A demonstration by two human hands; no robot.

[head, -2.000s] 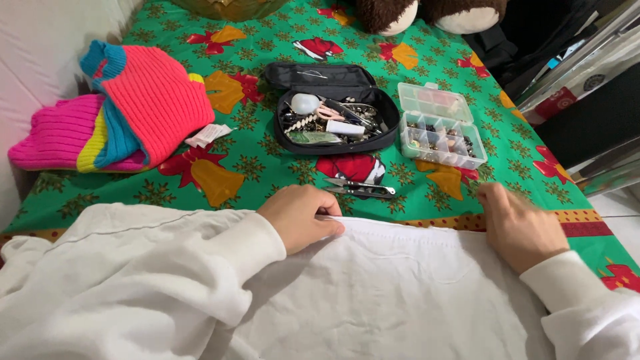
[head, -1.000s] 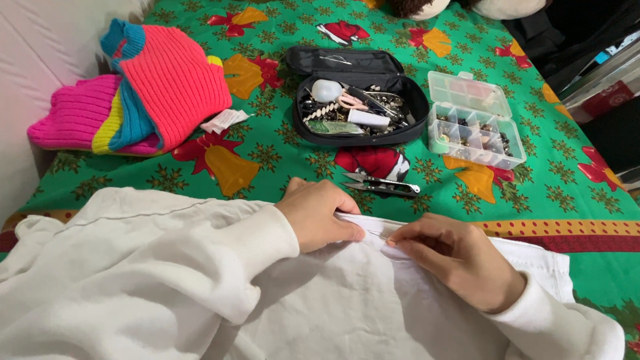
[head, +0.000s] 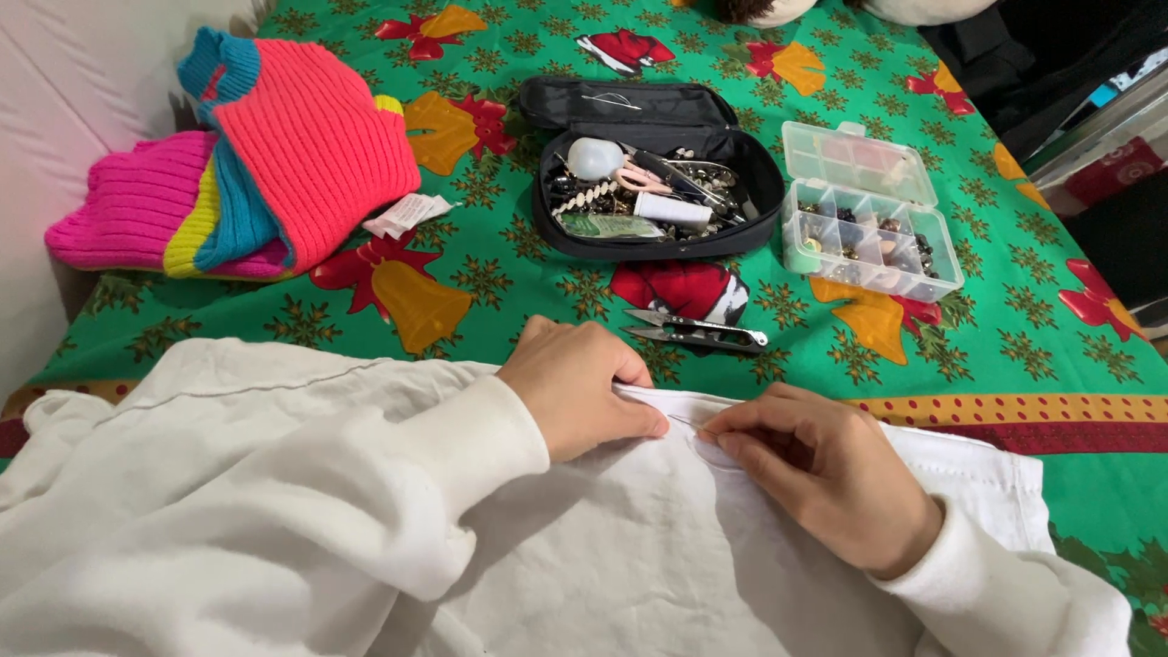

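White cloth (head: 639, 557) lies across the front, its folded hem running between my hands. My left hand (head: 584, 388) pinches the hem between thumb and fingers. Just to its right, my right hand (head: 821, 465) holds a thin sewing needle (head: 683, 422) between thumb and forefinger, the tip pointing left at the hem. A loop of thread lies on the cloth below the needle. Beyond the hem rest metal thread snips (head: 698, 330), their blades pointing left.
An unzipped black case (head: 657, 246) holds a thread spool, scissors and small notions. Right of it stands a clear compartment box (head: 871, 269) with its lid up. Folded ribbed knitwear (head: 310, 146) lies at the left on the green patterned tablecloth (head: 547, 301).
My right hand was farther right along the hem two seconds ago and has come left, close beside my left hand. The view has shifted somewhat.
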